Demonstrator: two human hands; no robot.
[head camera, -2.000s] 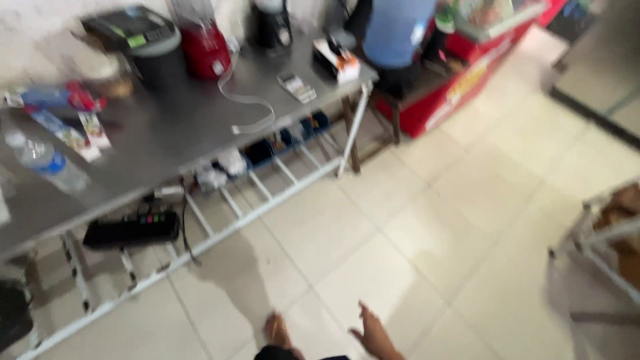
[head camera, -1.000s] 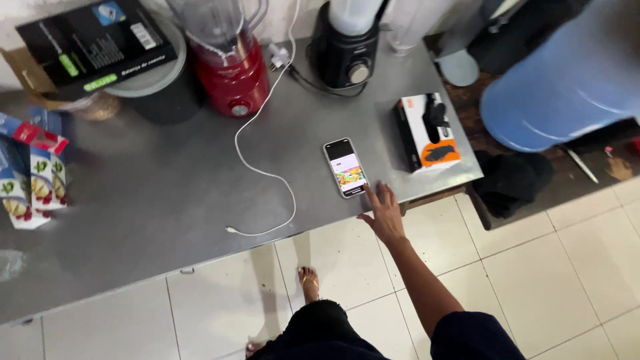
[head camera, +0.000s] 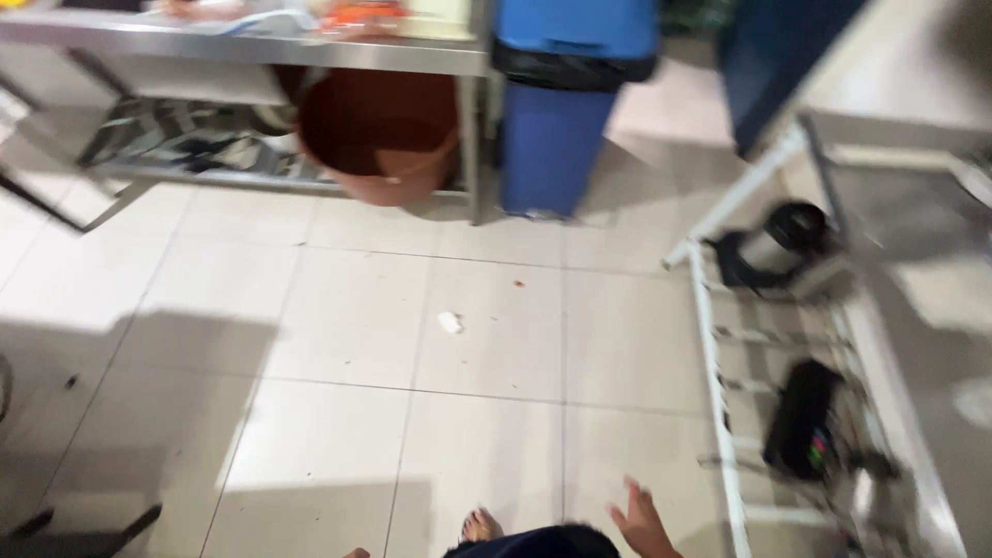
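My right hand (head camera: 642, 518) hangs over the tiled floor at the bottom, right of my dark clothing, with its fingers apart and nothing held. The nearest thing to it is the white metal rack (head camera: 717, 372) under the table on the right. Of my left hand (head camera: 357, 553) only a small part shows at the bottom edge, so its fingers are hidden. My bare foot (head camera: 479, 527) in a sandal is between them.
A blue bin (head camera: 554, 147) with a black liner stands ahead, beside a steel table (head camera: 372, 56) with a reddish-brown tub (head camera: 380, 167) below. A white scrap (head camera: 450, 322) lies on the floor. A black device (head camera: 802, 418) rests on the right rack.
The view has swung from the table with the phone to the floor and bin. My right hand, near the phone one second ago, is now away from it over the floor.
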